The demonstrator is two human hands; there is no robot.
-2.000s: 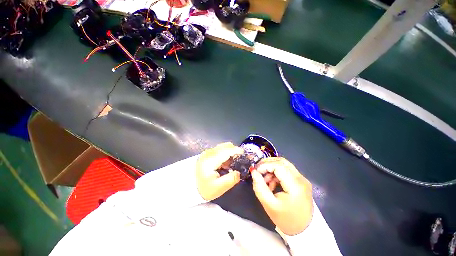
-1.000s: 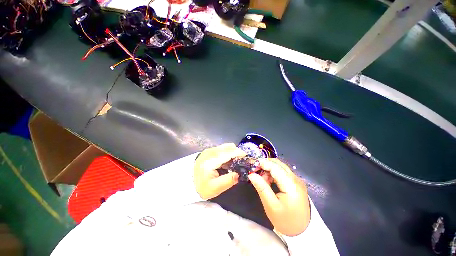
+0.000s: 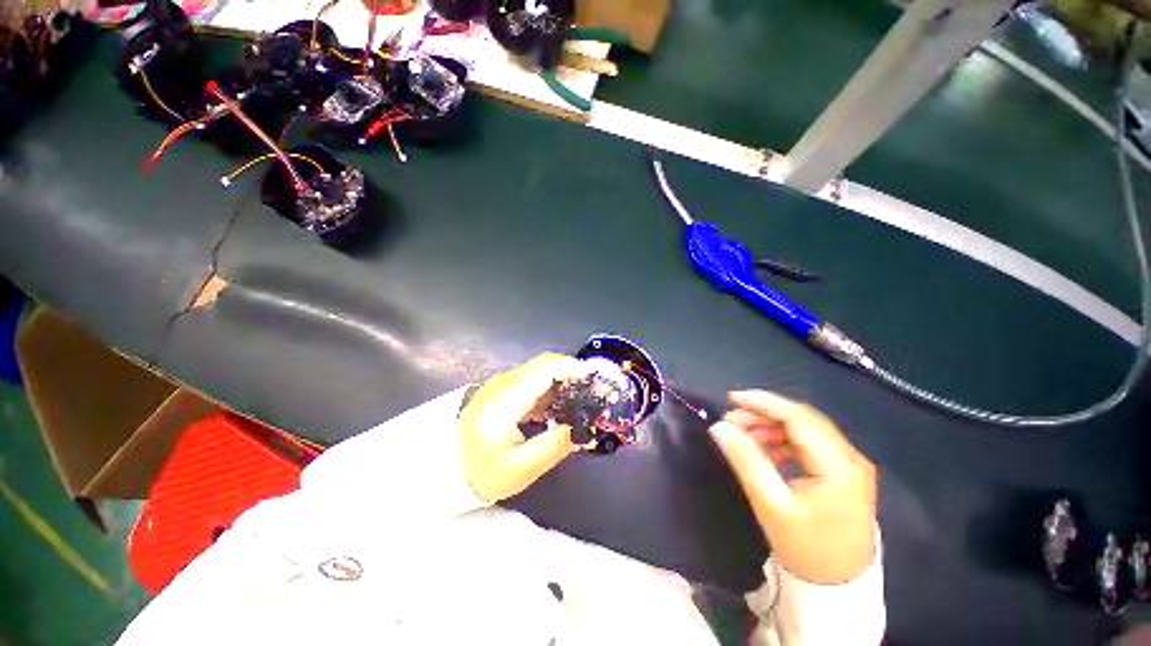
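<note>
A round black housing [image 3: 653, 367] with a shiny rim stands on the dark mat in front of me. My left hand [image 3: 515, 435] holds a dark inner module [image 3: 591, 406] over the housing's near left side. Thin red and yellow wires show between module and rim. One thin lead wire [image 3: 683, 401] sticks out to the right, its small tip just short of my right fingertips. My right hand [image 3: 808, 486] is apart from the housing, its thumb and fingers parted, with nothing visible held. My left fingertips are partly hidden by the module.
A blue air blow gun [image 3: 751, 284] with a grey hose [image 3: 985, 414] lies beyond my right hand. Several wired units [image 3: 316, 199] cluster at upper left. Several modules [image 3: 1058, 536] stand at lower right. A white rail [image 3: 694, 139] edges the bench. A red stool [image 3: 215, 499] and cardboard box [image 3: 107, 404] are lower left.
My right hand has moved away to the right from the module and its fingers have parted. The lead wire now extends to the right. The whole view has shifted, with bench items appearing further left.
</note>
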